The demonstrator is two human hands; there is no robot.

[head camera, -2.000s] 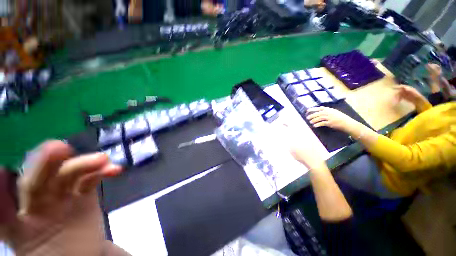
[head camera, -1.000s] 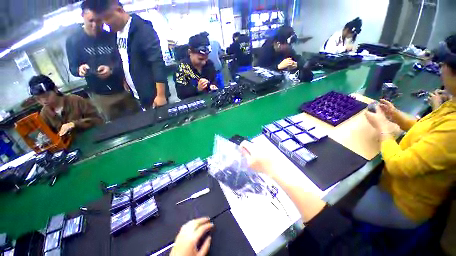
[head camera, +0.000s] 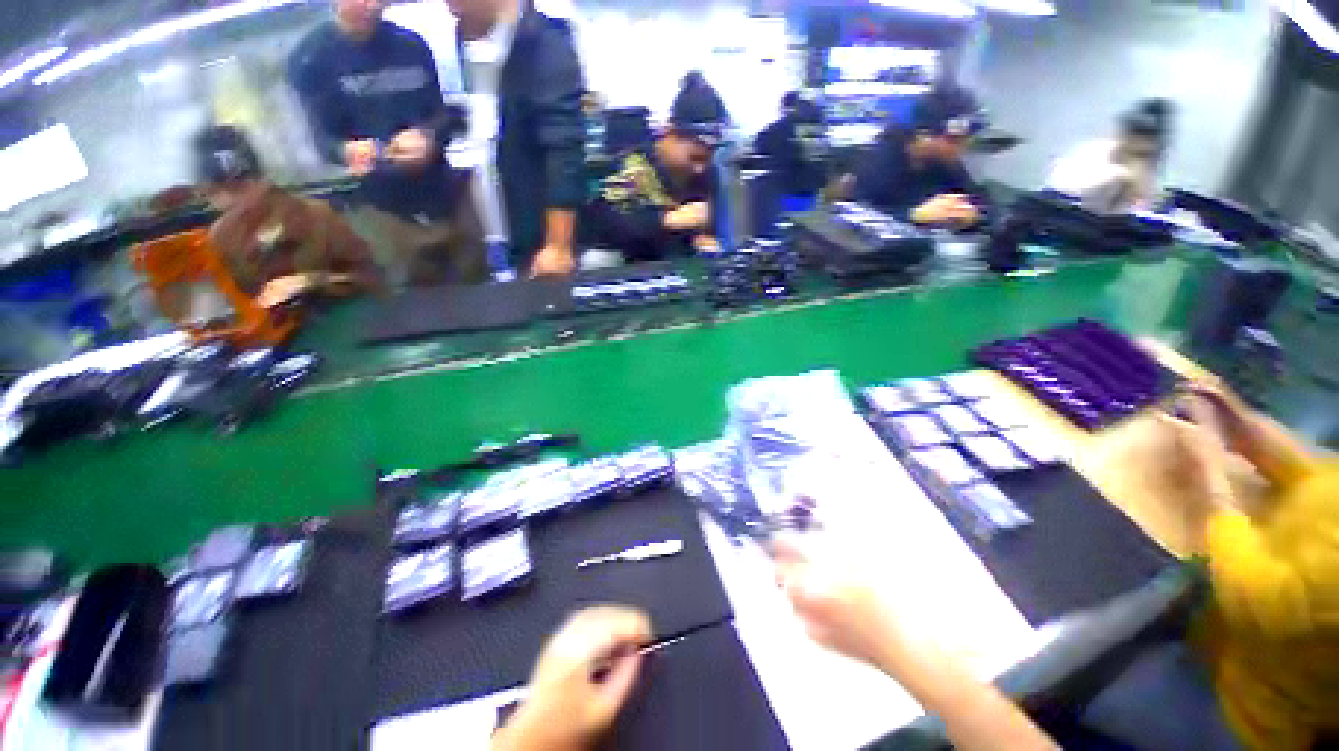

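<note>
My left hand [head camera: 580,682] is at the bottom centre over the black mat [head camera: 507,631], fingers closed on a thin stick-like item [head camera: 661,646], too blurred to name. My right hand [head camera: 837,605] is over the white paper [head camera: 918,602], its fingertips just below a crumpled clear plastic bag [head camera: 786,426] and small dark lead ends [head camera: 800,512]. Blur hides whether it grips them. A slim pale hand tool [head camera: 634,555] lies on the mat. Black electronic units with pale labels [head camera: 495,562] stand in rows behind my left hand.
More units stand at left [head camera: 198,602] beside a black bin [head camera: 110,638], and at right on another mat [head camera: 955,440]. A purple tray [head camera: 1079,367] and a person in yellow sleeves are at far right. A green conveyor [head camera: 632,367] crosses behind; several people are beyond it.
The view has tilted up and turned. My left hand, raised at the left at first, is now low over the mat with a thin item. My right hand has moved from the bag's top to its lower end.
</note>
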